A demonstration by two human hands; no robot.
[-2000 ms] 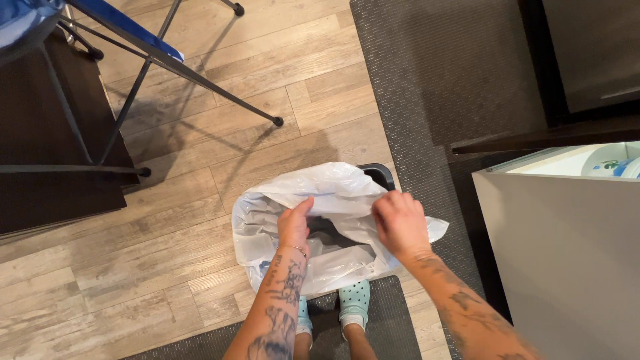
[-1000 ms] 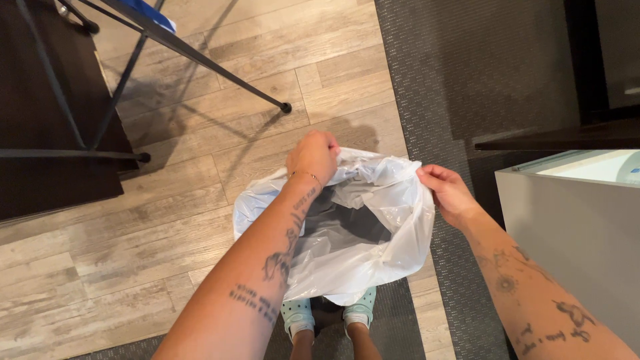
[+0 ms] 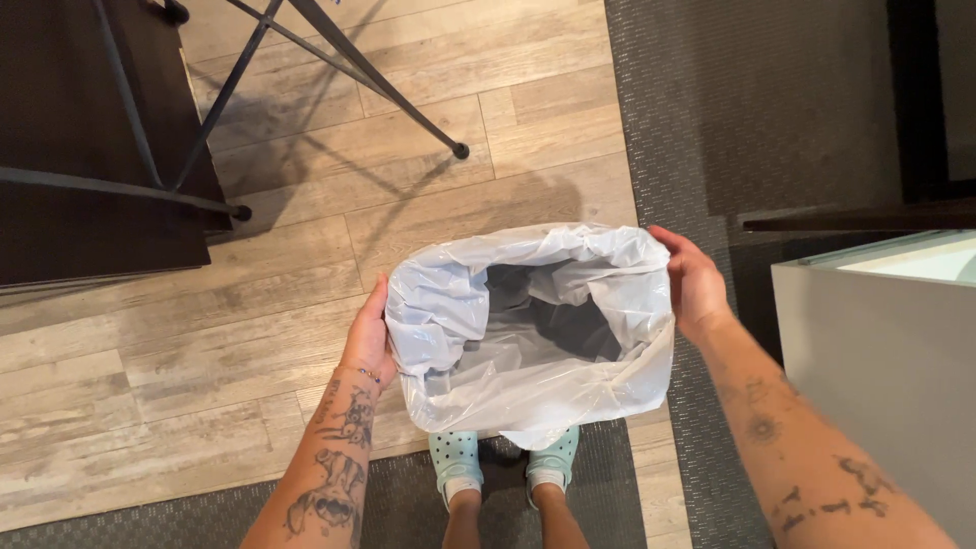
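Observation:
A white plastic bin liner (image 3: pixel 534 389) lines a rectangular trash bin and is folded outward over its rim all the way round. The bin's dark inside shows through the thin plastic; its outer walls are hidden beneath the bag. My left hand (image 3: pixel 371 335) presses flat on the bin's left end, thumb up near the rim. On the right end, my right hand (image 3: pixel 692 284) is wrapped around the upper corner, fingers partly hidden behind the bag. Between them the bin hangs or stands just in front of my feet; which of the two is unclear.
Light green clogs (image 3: pixel 456 457) are on my feet, on a dark textured mat (image 3: pixel 595 488). Another dark mat (image 3: pixel 648 137) runs along the right. A white open drawer (image 3: pixel 877 343) juts in at right. Metal chair legs (image 3: pixel 412 114) and a dark wooden base (image 3: pixel 91 191) stand upper left.
Both hands have moved from the bag's edge to the bin's two ends. The liner, bunched and loose before, now lies spread over the rim with its opening wider.

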